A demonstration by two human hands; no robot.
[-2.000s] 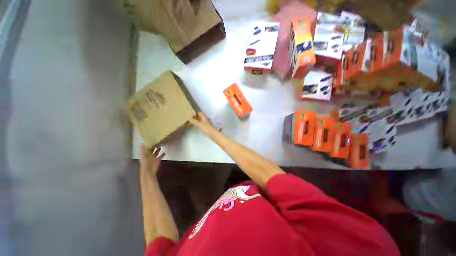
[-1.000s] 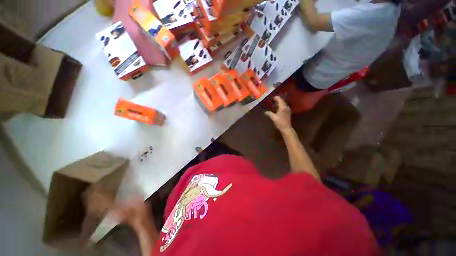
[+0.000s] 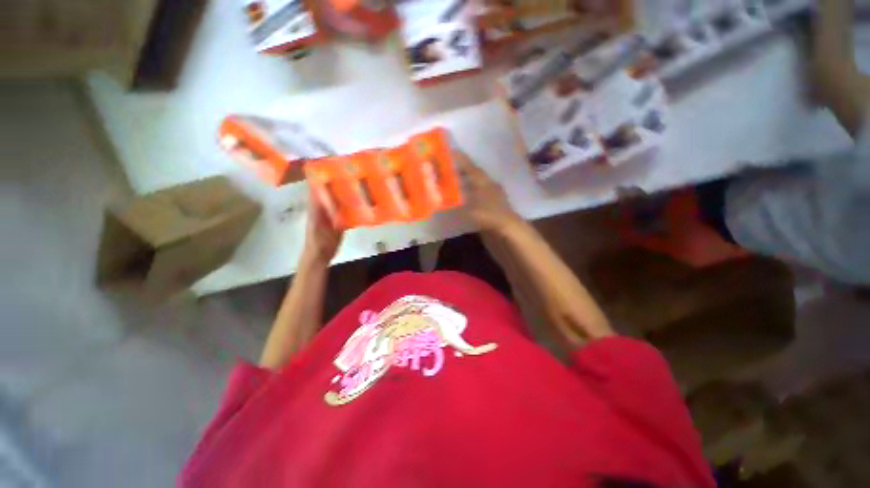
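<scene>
A row of several orange retail boxes (image 3: 386, 181) is held between my two hands above the table's near edge. My left hand (image 3: 325, 229) presses the row's left end, partly hidden behind it. My right hand (image 3: 480, 193) presses the right end. A single orange retail box (image 3: 267, 148) lies just behind the left end of the row; I cannot tell if they touch. An open brown carton (image 3: 181, 233) lies at the table's near left corner with its mouth facing left.
Stacked retail boxes (image 3: 582, 110) with white picture faces stand at the back right of the white table (image 3: 362, 110). A larger brown carton (image 3: 81, 38) is at the far left. Another person's arm (image 3: 838, 62) is at the right edge.
My left hand has left the open carton, and my right hand has come over the table. The row of orange boxes has been taken up and moved left, beside the single box.
</scene>
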